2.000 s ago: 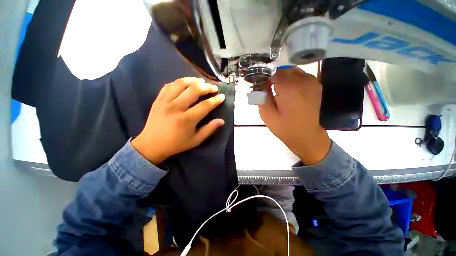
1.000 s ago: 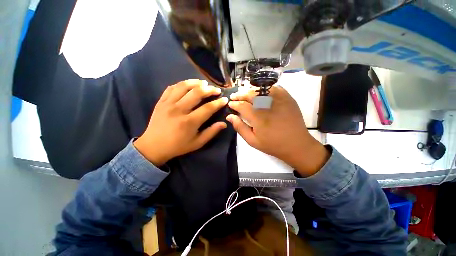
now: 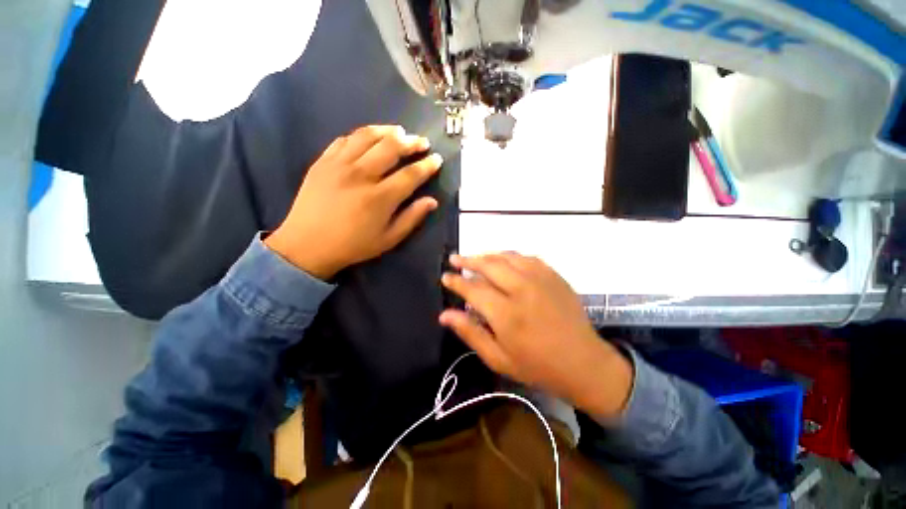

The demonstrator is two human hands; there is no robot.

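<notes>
Dark cloth (image 3: 238,189) lies on the white tabletop left of and under the presser foot (image 3: 454,120) and hangs over the front edge toward my lap. Its curved cut-out shows white at the upper left. My left hand (image 3: 363,199) lies flat on the cloth just below and left of the foot, fingers spread. My right hand (image 3: 522,313) is nearer the table's front edge, fingertips at the cloth's straight right border (image 3: 452,239). Whether they pinch the cloth is hard to tell. The white sewing machine head (image 3: 596,30) with blue lettering stands above.
A black smartphone (image 3: 648,137) lies right of the needle, with pink and blue pens (image 3: 713,159) beside it. A small dark round item (image 3: 827,239) is farther right. A white cable (image 3: 527,401) loops over my brown top. Blue (image 3: 765,398) and red (image 3: 815,368) crates stand below right.
My right hand has moved from beside the needle down along the cloth's border to near the table's front edge. My left hand stays on the cloth. The camera view has shifted.
</notes>
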